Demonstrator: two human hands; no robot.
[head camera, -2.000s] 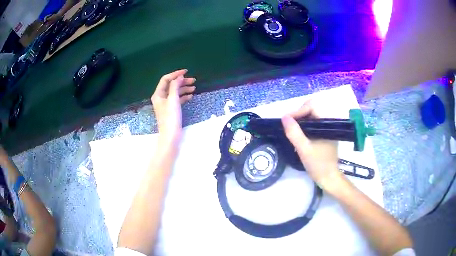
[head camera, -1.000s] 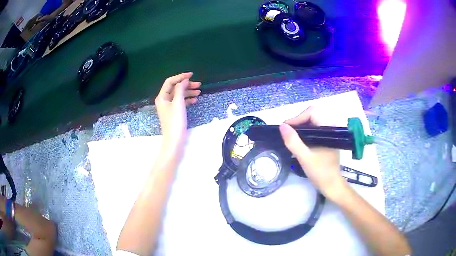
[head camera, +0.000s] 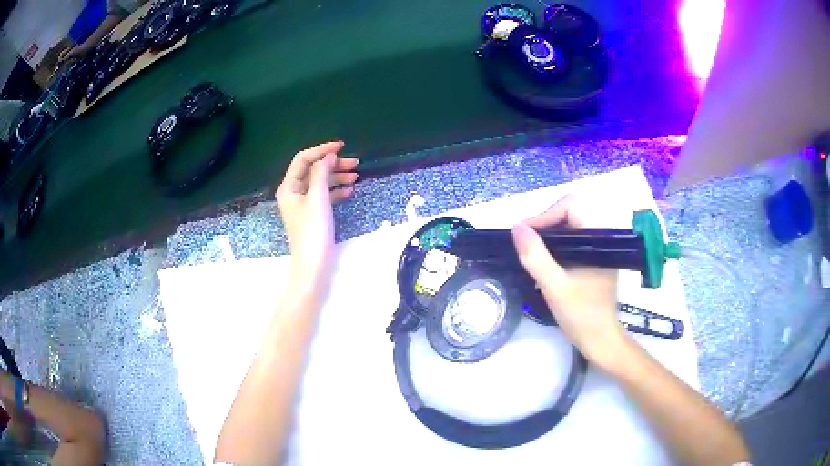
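My right hand grips the black barrel of the glue dispensing syringe, held nearly level with its green cap to the right. Its front end is over the open ear cup housing, which shows a green board and a white block; the needle tip cannot be made out. The speaker baffle lies below the housing. The headband curves toward me on the white paper work sheet. The other cup is mostly hidden under my right hand. My left hand is raised, empty, fingers apart and slightly curled, left of the headphones.
A green conveyor belt carries headphones at the top and another pair at left. A slotted object lies right of my right hand. A blue object is at right. Another person's arm is at lower left.
The headphones on the belt have shifted right in the picture. The syringe stays over the open cup, with only slight shifts. My left hand stays raised. The other person's arm has moved lower.
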